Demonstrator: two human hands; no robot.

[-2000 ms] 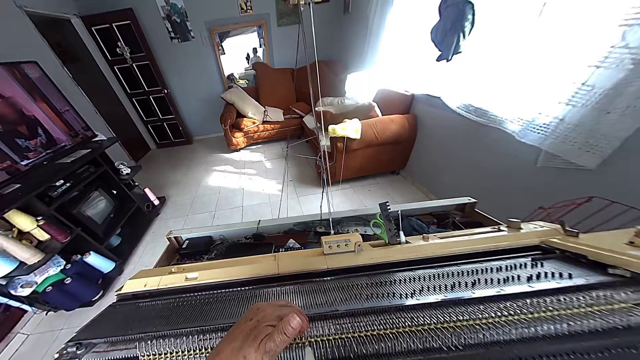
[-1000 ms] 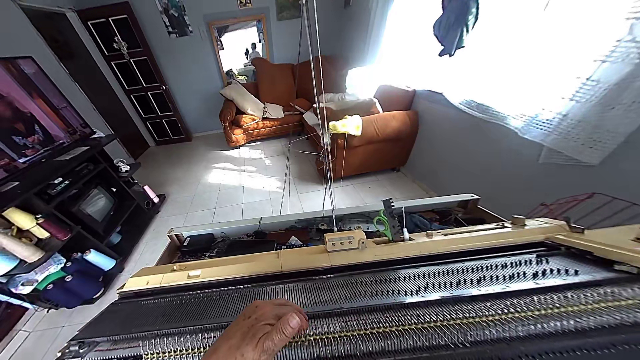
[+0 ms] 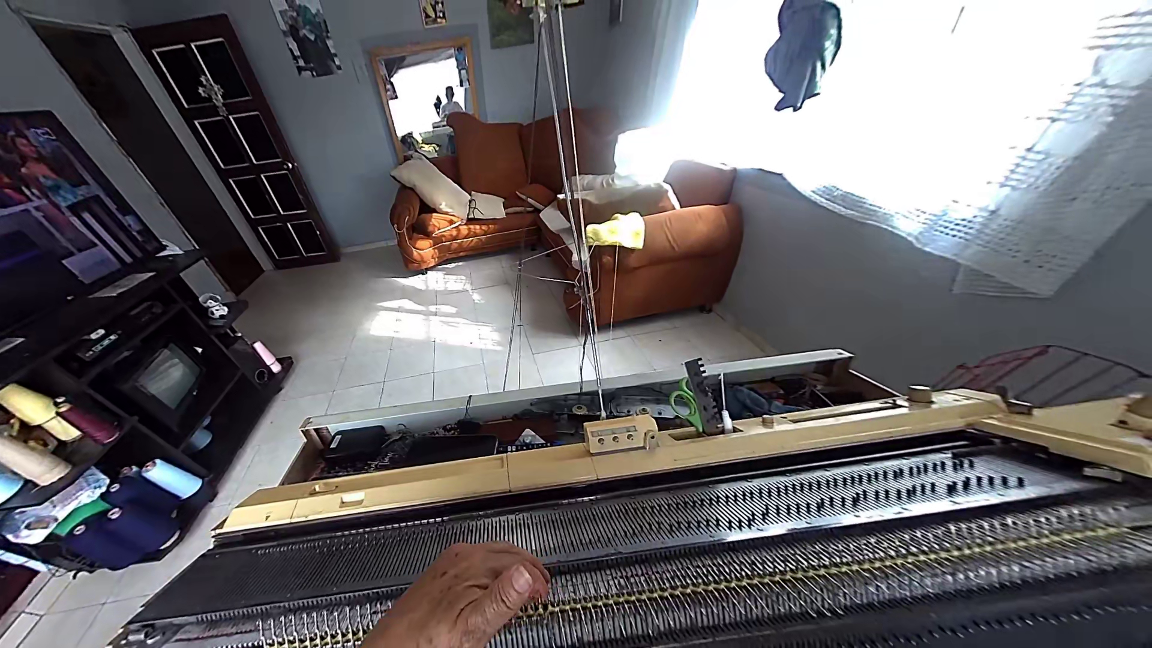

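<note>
A knitting machine with a long metal needle bed (image 3: 675, 522) spans the lower part of the head view. Yellow-green yarn (image 3: 810, 573) runs along its row of needles. My left hand (image 3: 463, 594) lies over the left half of the bed, back up, with the thumb at its right side touching or just above the needles by the yarn. The other fingers are bent down and partly hidden, so whether they hold anything does not show. My right hand is out of view. Beyond the bed, a beige row counter (image 3: 621, 436) sits on the machine's cream rail (image 3: 531, 470).
Behind the rail is an open tray (image 3: 576, 382) with green-handled scissors (image 3: 686, 405), a black comb-like tool (image 3: 708, 396) and other items. The machine's carriage (image 3: 1080, 427) is at the right. Thin yarn strands and rods (image 3: 576, 180) rise in the middle. Yarn cones (image 3: 171, 479) stand at left.
</note>
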